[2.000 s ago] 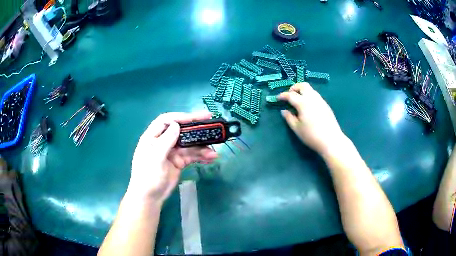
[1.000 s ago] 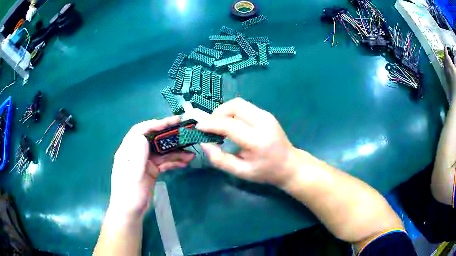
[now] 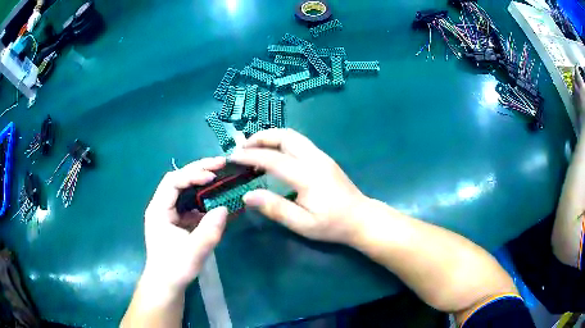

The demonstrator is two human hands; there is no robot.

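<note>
My left hand (image 3: 183, 221) holds a black connector housing (image 3: 190, 198) with an orange-red band round its face. A green perforated retainer (image 3: 232, 196) lies lengthwise over the housing face, tilted. My left thumb presses near its left end. My right hand (image 3: 308, 186) grips the retainer's right part with thumb and fingers and hides the right end of the housing. Whether the retainer is fully seated cannot be told. Loose green retainers (image 3: 263, 106) lie in a pile just beyond my hands.
A tape roll (image 3: 313, 11) lies beyond the pile. Wired connectors lie at left (image 3: 76, 170) and far right (image 3: 478, 48). A blue tray (image 3: 6, 170) is at the left edge. A pale strip (image 3: 213, 295) lies near me. Another person's arm (image 3: 569, 198) is at right.
My right hand took a green retainer from beside the pile and brought it to the housing. It now covers the face lengthwise, and my left thumb has moved onto it. The view shifted.
</note>
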